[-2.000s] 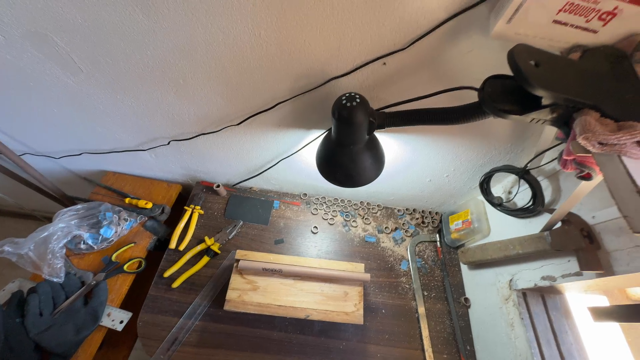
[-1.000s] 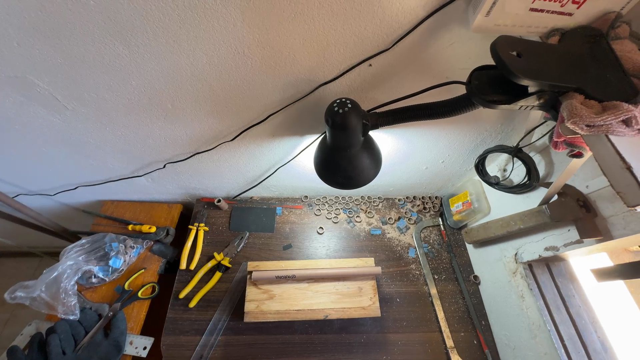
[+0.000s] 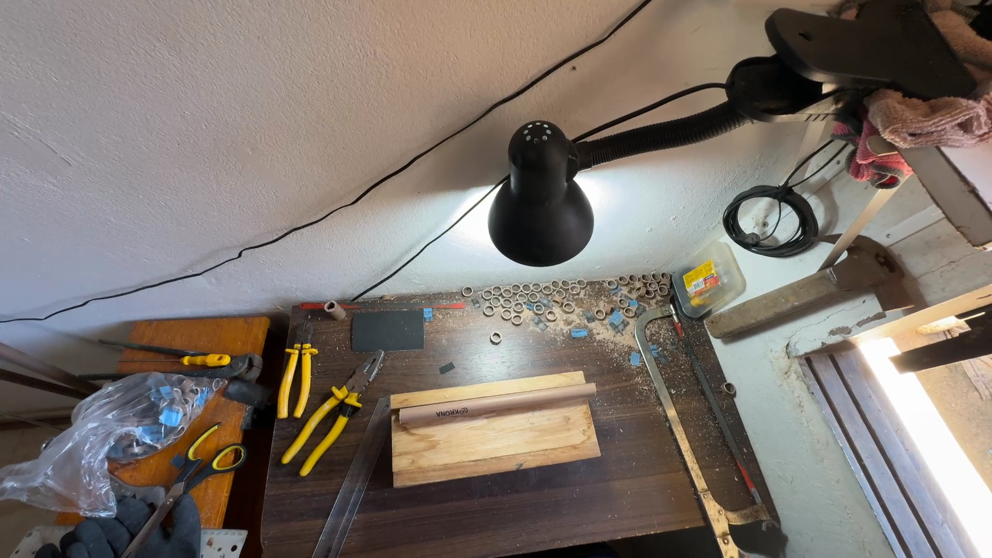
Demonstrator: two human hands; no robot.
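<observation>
Neither of my hands shows in the head view. A brown plastic pipe (image 3: 504,401) lies across a pale wooden block (image 3: 496,446) on the dark tabletop. Left of it rest yellow-handled combination pliers (image 3: 333,415), a second yellow-handled pair of pliers (image 3: 295,380) and a metal ruler (image 3: 353,480). A hacksaw frame (image 3: 673,411) lies to the right. Cut pipe rings (image 3: 535,293) and blue scraps (image 3: 616,318) are scattered along the back. At the lower left, scissors (image 3: 182,480) lie over dark gloves (image 3: 105,531) that look unworn.
A black clamp lamp (image 3: 541,209) hangs over the back of the table. A plastic bag (image 3: 85,438) with small parts lies on the orange wooden side table (image 3: 182,337). On the right are a clear plastic box (image 3: 725,271), coiled black cable (image 3: 771,221) and a bench vise-like metal tool (image 3: 806,294).
</observation>
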